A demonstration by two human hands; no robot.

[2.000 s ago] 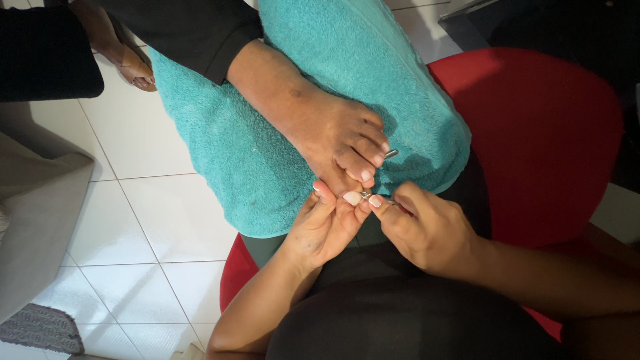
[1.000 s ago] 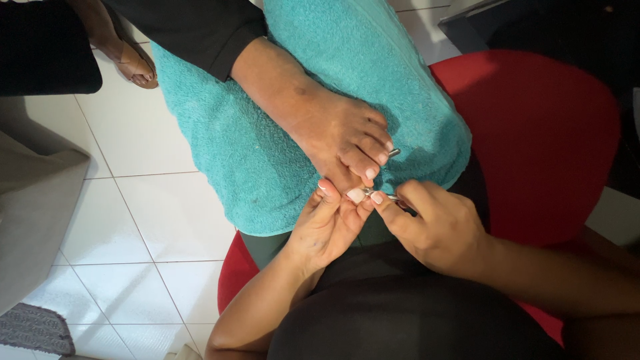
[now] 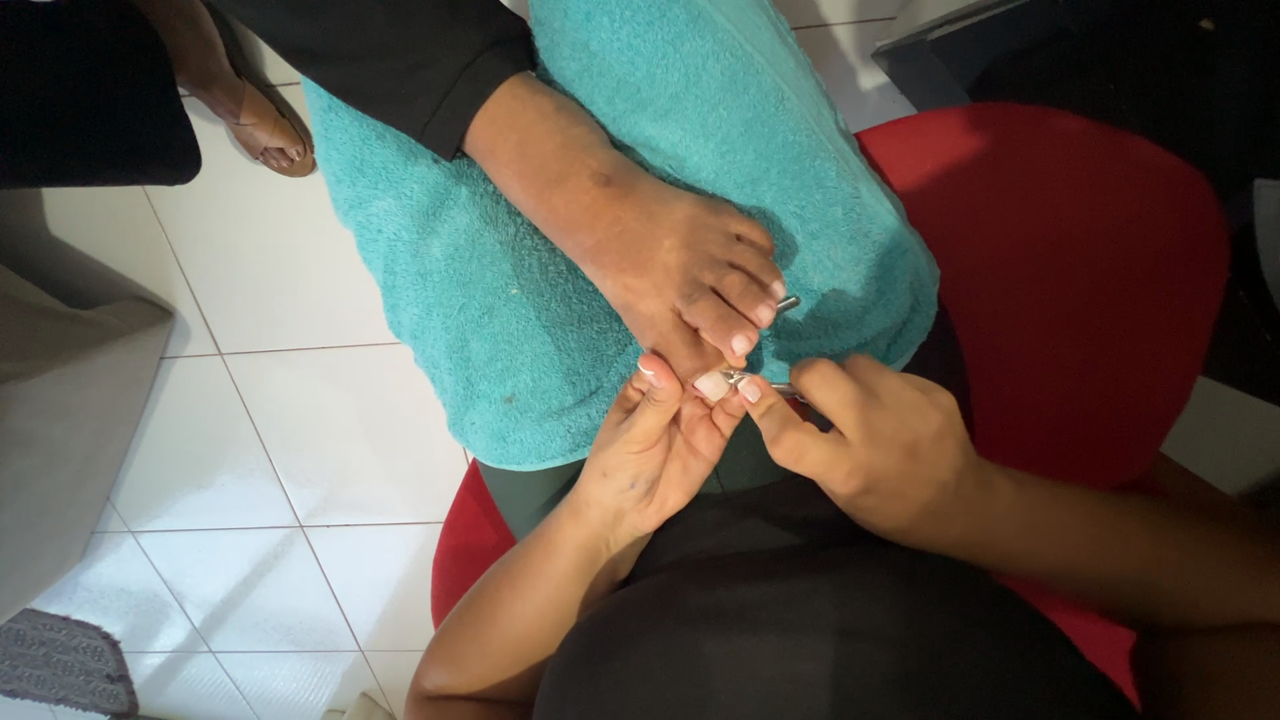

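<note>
Another person's bare foot (image 3: pixel 660 240) rests on a turquoise towel (image 3: pixel 480 310) spread over my lap. My left hand (image 3: pixel 650 450) grips the big toe (image 3: pixel 690 350) from below and the side. In my right hand (image 3: pixel 860 430) is a pair of metal cuticle nippers (image 3: pixel 780 388), mostly covered by the fingers. Their tips touch the edge of the big toenail (image 3: pixel 712 385) on the side toward the second toe. A slim metal tool (image 3: pixel 789 303) pokes out by the smaller toes, its other end hidden.
A red round seat (image 3: pixel 1060 280) lies under me and to the right. White floor tiles (image 3: pixel 300 440) are at the left, with a sandaled foot (image 3: pixel 268 135) at the upper left, a pale draped object (image 3: pixel 70 430) and a gray mat (image 3: pixel 65 660) at the lower left.
My right hand and the nippers have shifted very slightly at the big toenail. My left hand keeps its hold on the toe.
</note>
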